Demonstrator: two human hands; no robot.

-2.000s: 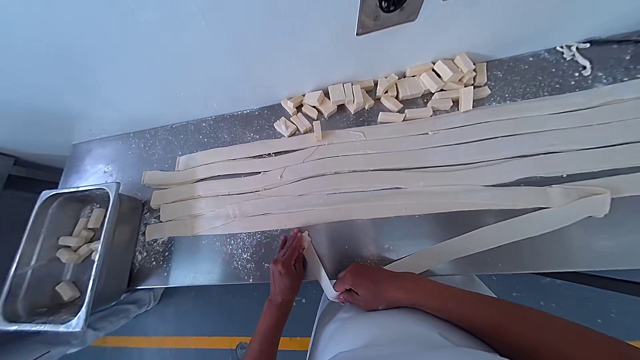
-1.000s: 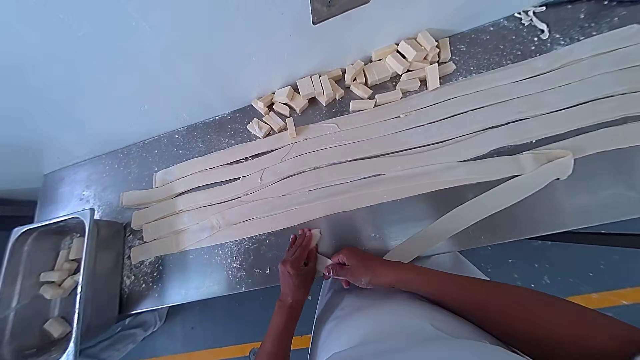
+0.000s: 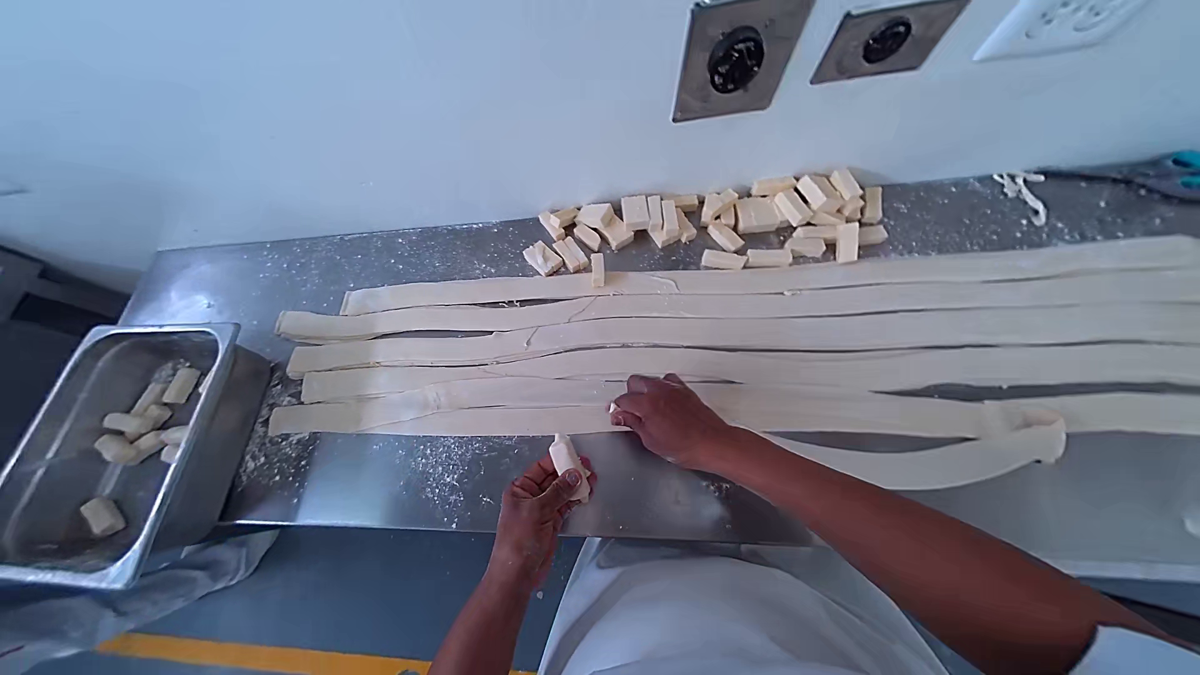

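My left hand (image 3: 542,506), near the table's front edge, holds a small dough-wrapped piece (image 3: 568,461) between thumb and fingers. My right hand (image 3: 667,419) is above the front dough strips, its fingers closed around the end of a loose dough strip (image 3: 891,467). That strip runs right beneath my forearm to a fold. Several long flat dough strips (image 3: 694,333) lie side by side across the metal table. Behind them is a pile of pale rectangular blocks, probably cheese (image 3: 757,215); one block (image 3: 598,270) rests against the rear strip.
A deep metal pan (image 3: 230,375) with several wrapped pieces (image 3: 141,422) stands at the left. Flour dusts the metal table (image 3: 375,487). Wall outlets (image 3: 736,58) are above the table. Dough scraps (image 3: 1022,195) and a teal-handled tool (image 3: 1183,161) lie at the back right.
My hands, close together at the table's front edge before, are now apart. My right hand has moved away onto the strips with the loose strip's end, while my left hand holds the wrapped piece.
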